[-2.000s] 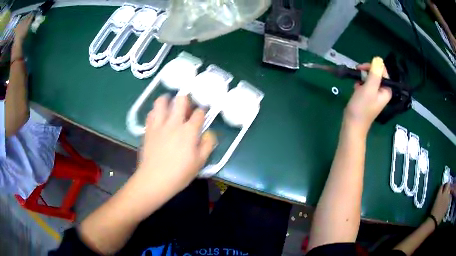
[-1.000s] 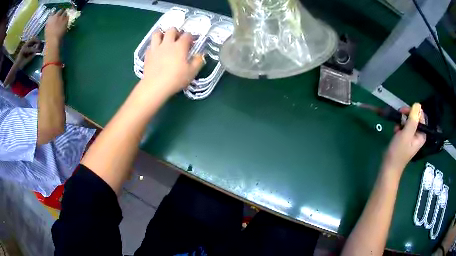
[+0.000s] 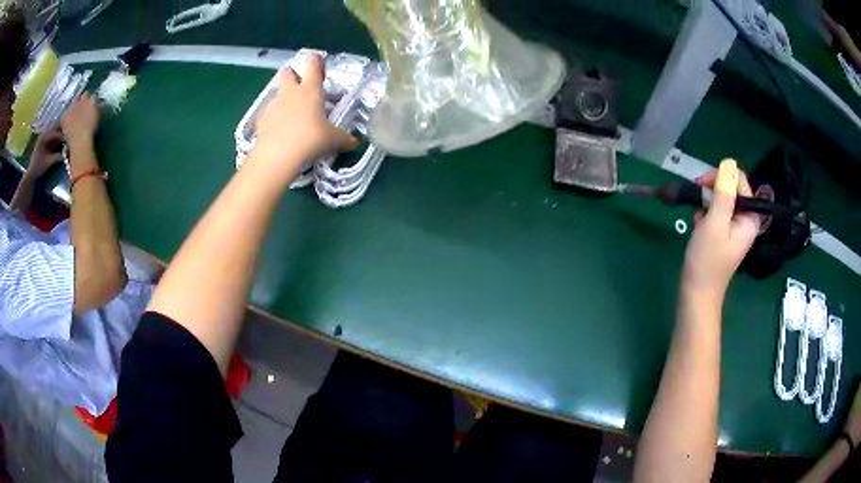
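Observation:
Several white loop units (image 3: 349, 179) lie stacked in a cluster on the green bench at the upper left. My left hand (image 3: 295, 118) is over them with its fingers on the units' far ends; whether it grips one cannot be told. My right hand (image 3: 725, 226) holds a soldering iron (image 3: 694, 195) by its black handle, with a yellow cot on a fingertip. The iron's tip is at the lower right edge of the square metal cleaning tray (image 3: 585, 160). The dark stand (image 3: 590, 102) is behind the tray.
A clear extraction hood (image 3: 472, 94) hangs right of the stack. A small white ring (image 3: 681, 226) lies near the iron. A small fan (image 3: 779, 212) stands behind my right hand. Three loop units (image 3: 807, 349) lie at the right. Another worker's arm (image 3: 92, 226) is at the left.
My left hand has moved from the three units in front of me to the upper left stack. Those units no longer lie at the bench middle. My right hand still holds the iron. The view has shifted.

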